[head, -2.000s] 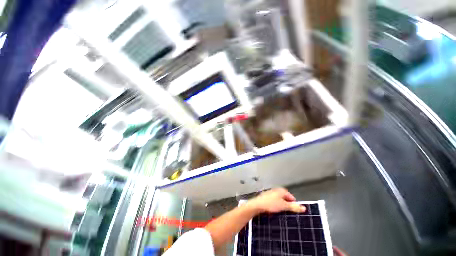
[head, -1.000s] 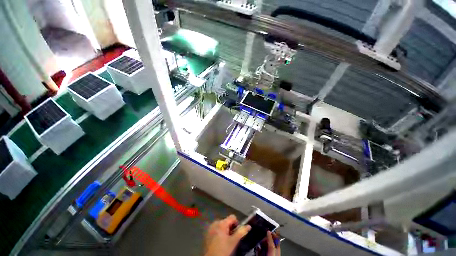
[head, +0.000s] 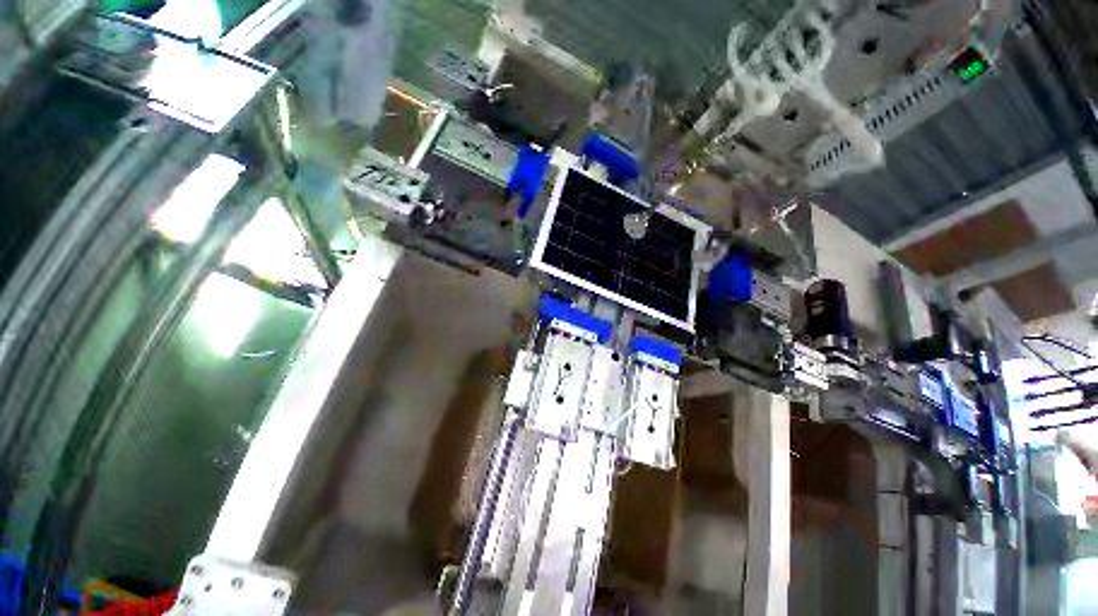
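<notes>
A small solar panel (head: 620, 247), dark and gridded with a white border, lies tilted in the picture at the middle of the machine. The clamp fixture (head: 578, 379) stands around it, silver slides with blue pads near several of its edges. Whether the pads touch the panel is hard to tell. A small round pale thing shows over the panel's upper part. Neither of my hands is in view.
Pale looped tubing (head: 783, 60) hangs above right. A white frame bar (head: 307, 397) runs down the left, with the green conveyor (head: 181, 397) beyond it. Another fixture with a black cylinder (head: 827, 315) is at right. Red and blue things show at the lower left edge.
The view has moved in close to the clamp fixture and its panel. My hands and the panel they held have left the picture. The panel stacks and the screen are out of view.
</notes>
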